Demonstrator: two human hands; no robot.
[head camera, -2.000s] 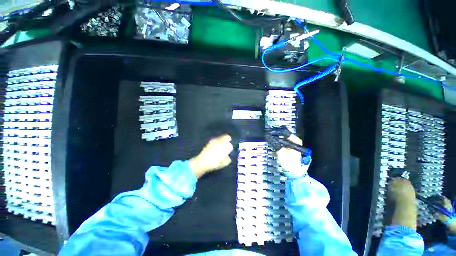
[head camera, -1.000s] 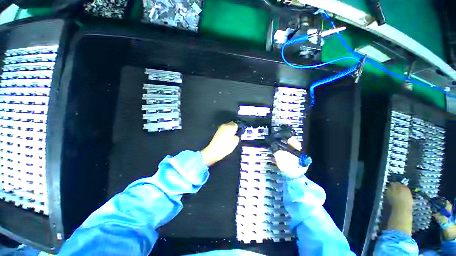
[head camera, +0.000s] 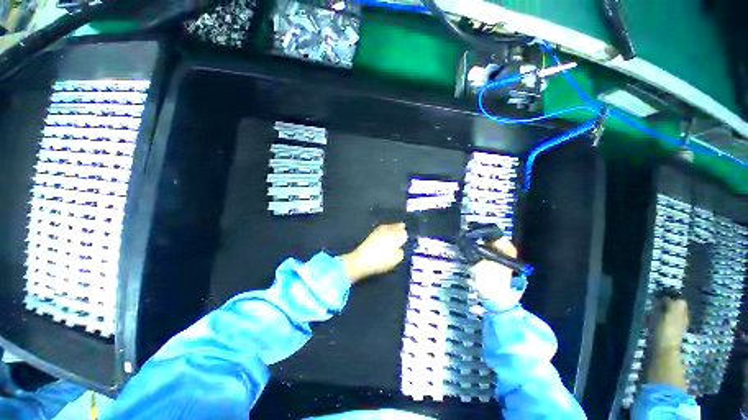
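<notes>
Small silver metal parts lie in a long ladder-like column (head camera: 426, 328) in the black tray in front of me, with a shorter run (head camera: 490, 184) above on the right. Two single parts (head camera: 432, 194) lie just above the long column. My left hand (head camera: 381, 250) has curled fingers at the left end of the column's top part (head camera: 437, 246); I cannot tell if it grips anything. My right hand (head camera: 499, 275) holds a black air tool (head camera: 484, 244) over the parts, its nose at their upper end.
Another row group (head camera: 297, 176) lies at the tray's upper left. A left tray (head camera: 127, 361) holds a full column. A blue hose (head camera: 562, 139) drops at the right rim from a fitting. Bagged silver parts (head camera: 316, 33) sit behind. Another person's hand (head camera: 672, 324) works at a right tray.
The part that was by my left fingertips now lies below the single one, making two. My left hand has come down slightly in relation to the parts. The view has shifted.
</notes>
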